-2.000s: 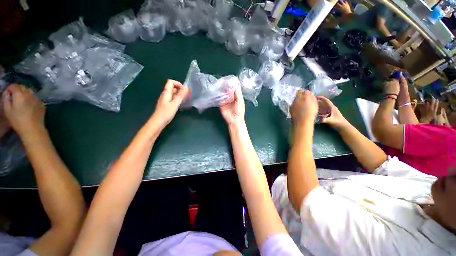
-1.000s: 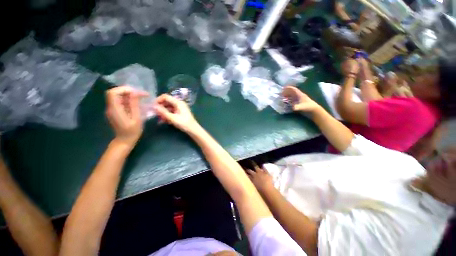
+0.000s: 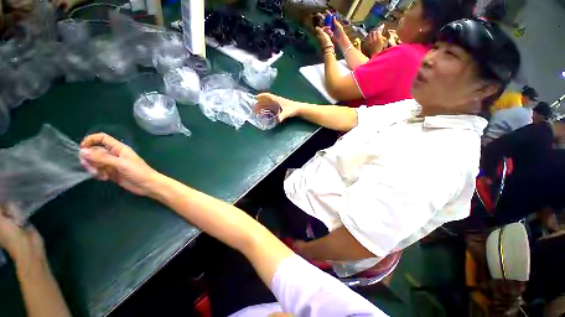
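A thin cloudy poly bag (image 3: 42, 168) is stretched between my hands above the bench at the left edge, partly cut off. My right hand (image 3: 114, 162) pinches its right side with fingertips. My left hand (image 3: 20, 238) is at its lower left, cut off by the picture's edge and blurred; its fingers touch the bag. I cannot see whether the bag holds anything. A rounded bagged cup (image 3: 156, 114) lies beyond my right hand on the dark green bench (image 3: 204, 162).
More bagged cups (image 3: 182, 85) run across the back. A person in white sits at right, a hand on a clear cup (image 3: 266, 116). A person in pink holds something blue (image 3: 329, 23). A pale post (image 3: 193, 28) and dark heap (image 3: 248, 32) stand behind.
The view has swung right, showing the neighbour's face. My hands have moved apart, with the bag now spread between them. My left hand is now partly out of the picture.
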